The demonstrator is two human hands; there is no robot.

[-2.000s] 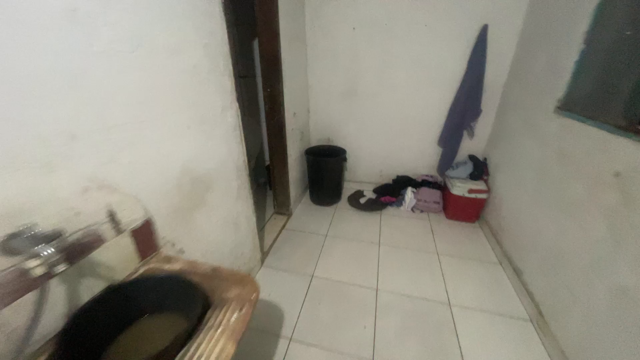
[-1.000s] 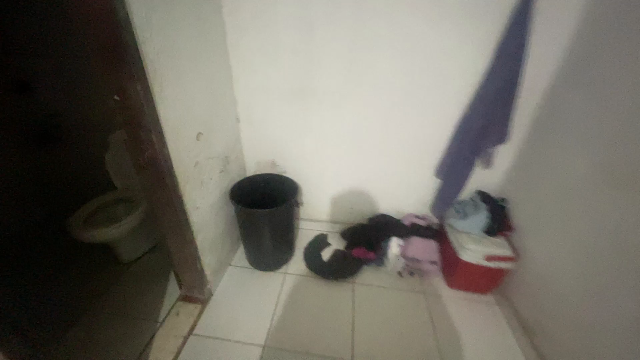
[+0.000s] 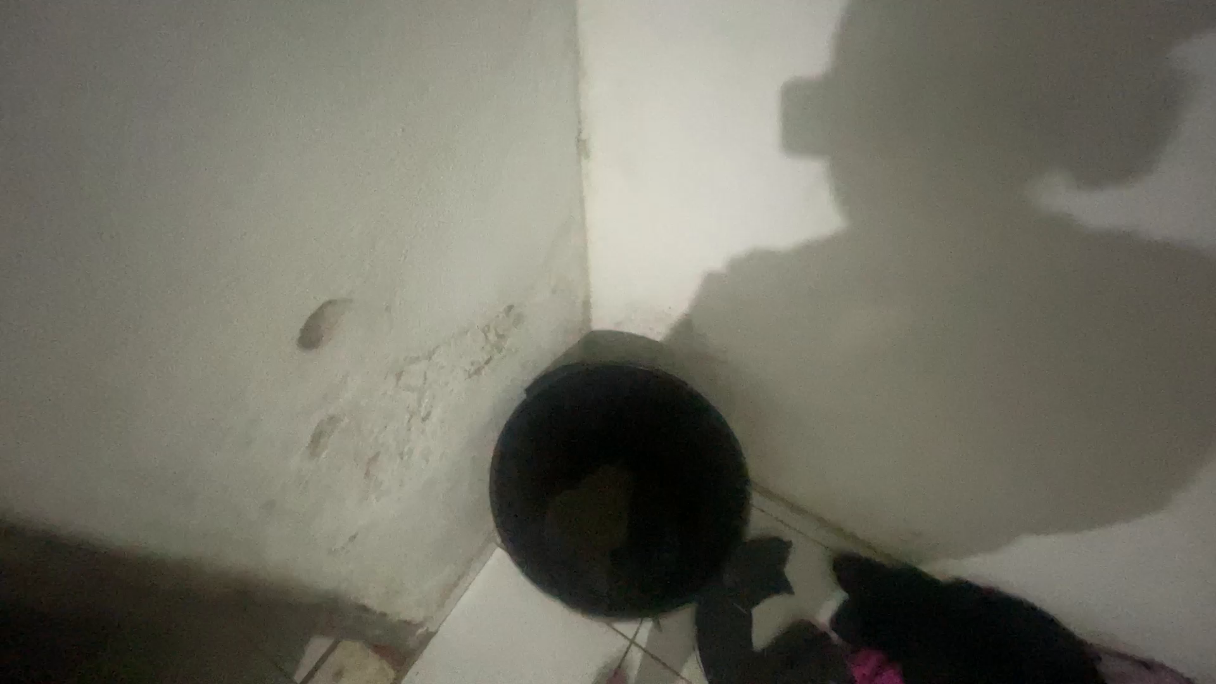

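Neither my left hand nor my right hand is in view. A round black plastic bin [image 3: 622,489] stands in the corner on the tiled floor, seen from above with its top open. Its inside is dark, with a dim brownish patch low down that I cannot make out. Right of the bin lies a heap of dark clothes [image 3: 959,617] with a bright pink piece [image 3: 874,667] at its lower edge. A curved dark cloth [image 3: 727,627] lies against the bin's lower right side.
White walls meet behind the bin; the left wall [image 3: 408,399] has chipped, stained plaster. A large shadow of a person falls on the right wall [image 3: 950,380]. At the lower left are a dark doorway edge and a piece of threshold [image 3: 351,662].
The view has moved forward to the corner and tilted down over the bin. The basin, the toilet, the hanging purple cloth and the red cooler, seen in earlier frames, are out of view.
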